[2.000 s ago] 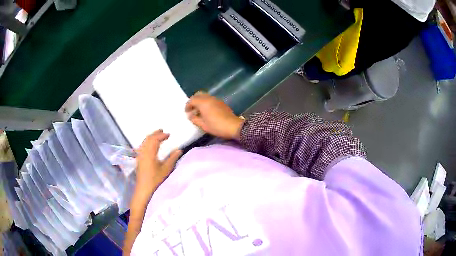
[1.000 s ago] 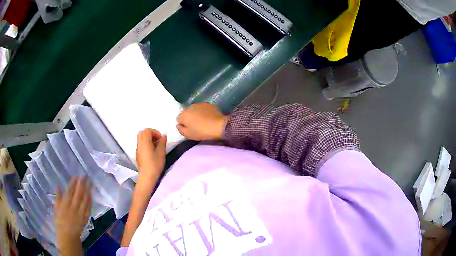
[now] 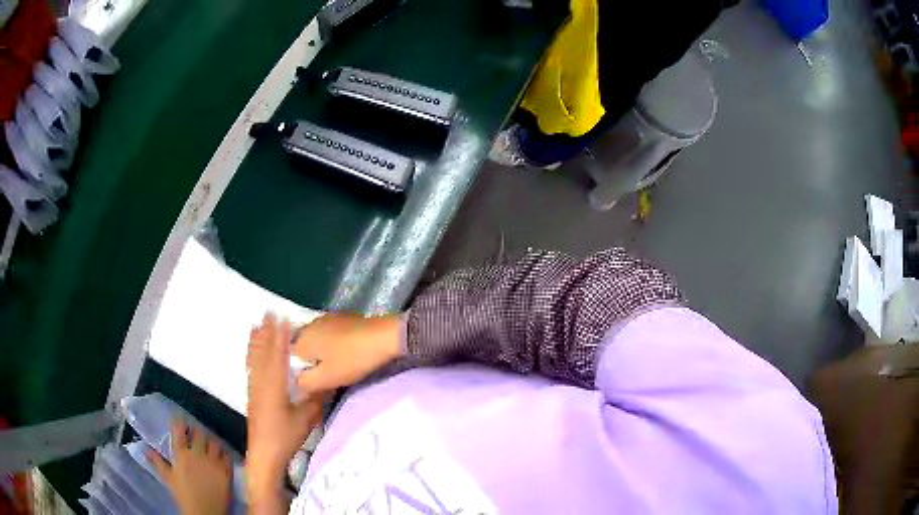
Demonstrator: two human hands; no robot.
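A flat white stack of empty protective bags [image 3: 202, 327] lies on the green bench. My left hand [image 3: 277, 397] is over its near right corner, blurred, with fingers extended; whether it grips anything is unclear. My right hand [image 3: 348, 352] meets it there, fingers curled on a small white bag edge. Two grey oblong devices [image 3: 353, 156] with rows of small round holes lie beyond the stack, each with a black piece at its left end. Whitish bagged units [image 3: 131, 473] lean in a row at lower left, partly cut off.
Another person's hand [image 3: 197, 471] is over the bagged units. A metal rail [image 3: 197, 216] curves behind the stack. More bagged units [image 3: 50, 121] stand at upper left. A grey stool [image 3: 675, 106], a person's yellow garment [image 3: 569, 75] and white pieces [image 3: 877, 272] are at the right.
The view has swung right, so the stack and row sit lower and left and the devices show more fully. My hands have come together. The other person's hand, seen one second ago, remains over the row.
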